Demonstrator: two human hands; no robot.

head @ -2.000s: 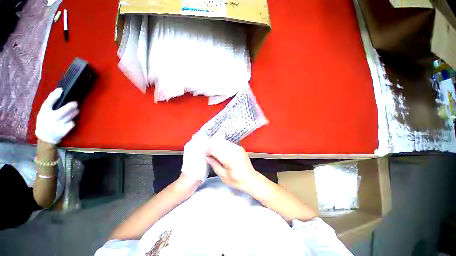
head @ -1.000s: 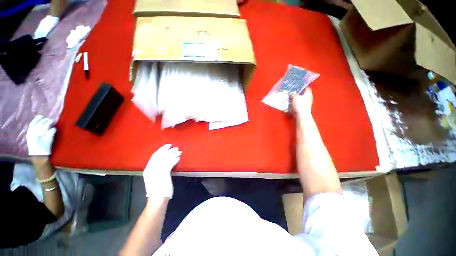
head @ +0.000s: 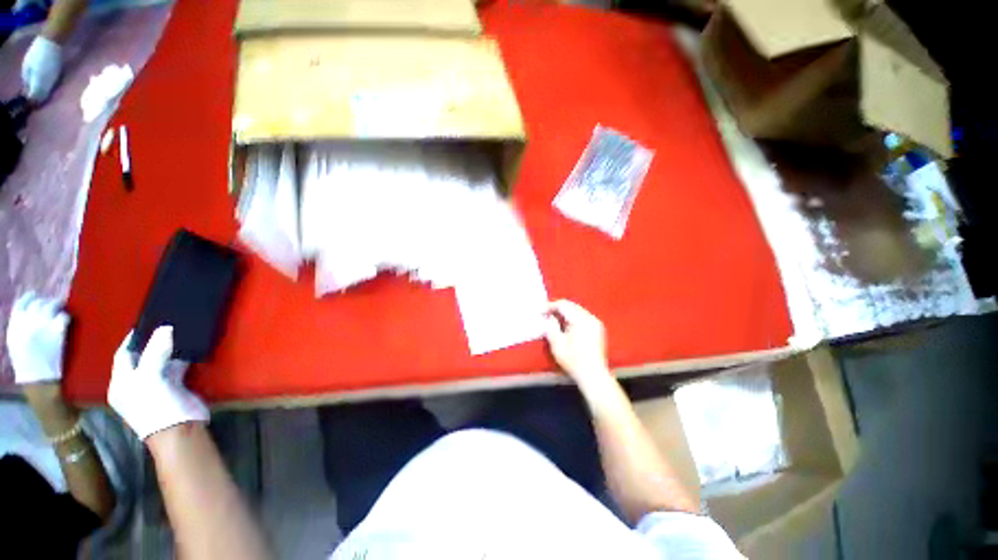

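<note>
My left hand (head: 155,385), in a white glove, holds the near end of a black unit (head: 189,293) at the left of the red surface. My bare right hand (head: 573,337) pinches the right edge of an empty white bubble bag (head: 498,303). That bag sticks out from the fanned bags (head: 378,219) in the open end of the bag supply carton (head: 378,88). A bagged unit (head: 606,181) lies flat on the red surface, right of the carton, touched by no hand.
A marker pen (head: 125,156) lies at the left. Another person's gloved hand (head: 38,338) rests at the left edge, and a second gloved hand shows at upper left. A large open carton (head: 788,88) stands at upper right. Another carton (head: 826,407) is below the table edge.
My right hand has let go of the bagged unit and moved left and nearer to a white bag. My left hand has moved left and taken hold of the black unit.
</note>
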